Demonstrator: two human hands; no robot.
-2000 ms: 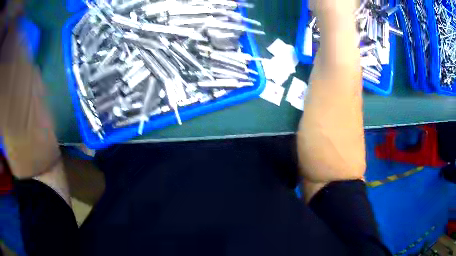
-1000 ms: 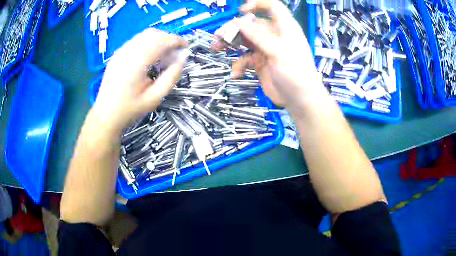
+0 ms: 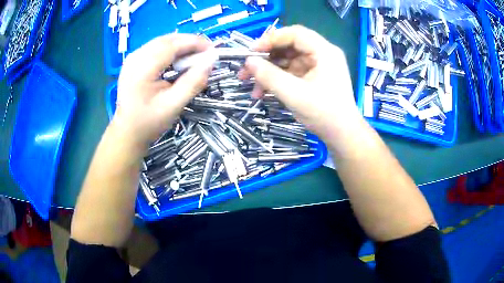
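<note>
My left hand (image 3: 166,83) and my right hand (image 3: 304,77) are bare and raised over the centre blue tray (image 3: 282,176). A silver rod-ended piece (image 3: 237,53) spans between them, roughly level. My left hand is closed round its left end. My right thumb and fingers are at its thin right end; whether they grip it is unclear. Assembled cylinders (image 3: 243,132) with thin rods are heaped in the tray below. The fingers hide part of the piece.
Beyond the centre tray, a blue tray (image 3: 160,38) holds white inserts (image 3: 208,13). The right-hand tray (image 3: 362,66) holds metal tubes (image 3: 414,61), with a clear plastic bag (image 3: 442,10) above. An empty blue tray (image 3: 41,138) tilts at the left bench edge. Side trays hold thin parts.
Both hands came in over the centre tray, then closed in towards each other. The silver piece now shows between them. The small pale item formerly at my right fingertips no longer shows there.
</note>
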